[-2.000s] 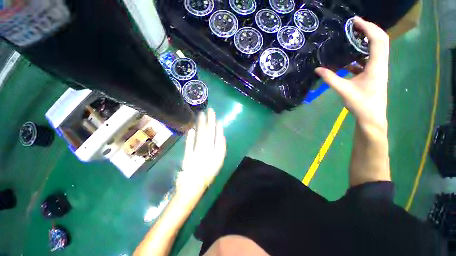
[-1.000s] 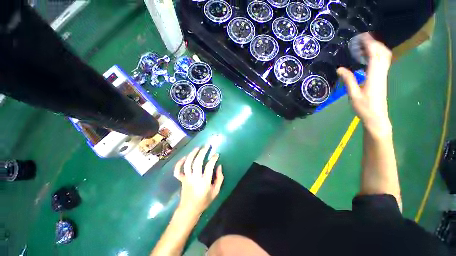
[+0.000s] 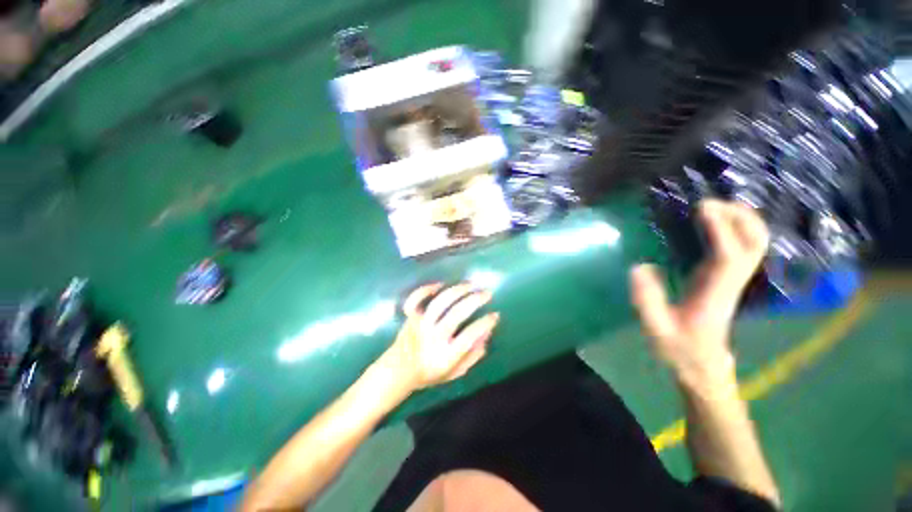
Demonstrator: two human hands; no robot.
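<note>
The frame is strongly blurred. My left hand [image 3: 450, 335] is low over the green bench near its front edge, fingers spread and slightly curled. A small dark patch shows by its fingertips; I cannot tell what it is. My right hand [image 3: 705, 285] is raised at the near side of the housings at right, thumb and fingers apart, with no held thing clearly visible. Black housings with shiny faces [image 3: 800, 150] smear together at right. The white and blue screw feeder [image 3: 435, 160] stands beyond my left hand. Shiny round-faced housings [image 3: 545, 165] stand right beside it.
A yellow-headed hammer [image 3: 122, 368] lies at left beside a dark heap of wired parts [image 3: 50, 390]. A black part [image 3: 218, 125], a dark part [image 3: 238, 230] and a blue-silver piece [image 3: 204, 282] lie on the bench [image 3: 320, 240]. Yellow floor line [image 3: 790, 365] at right.
The view has swung left, so the feeder now stands nearer the middle and the hammer and heap show at left. The large black shape over the feeder has left the view there. Both hands stay apart-fingered.
</note>
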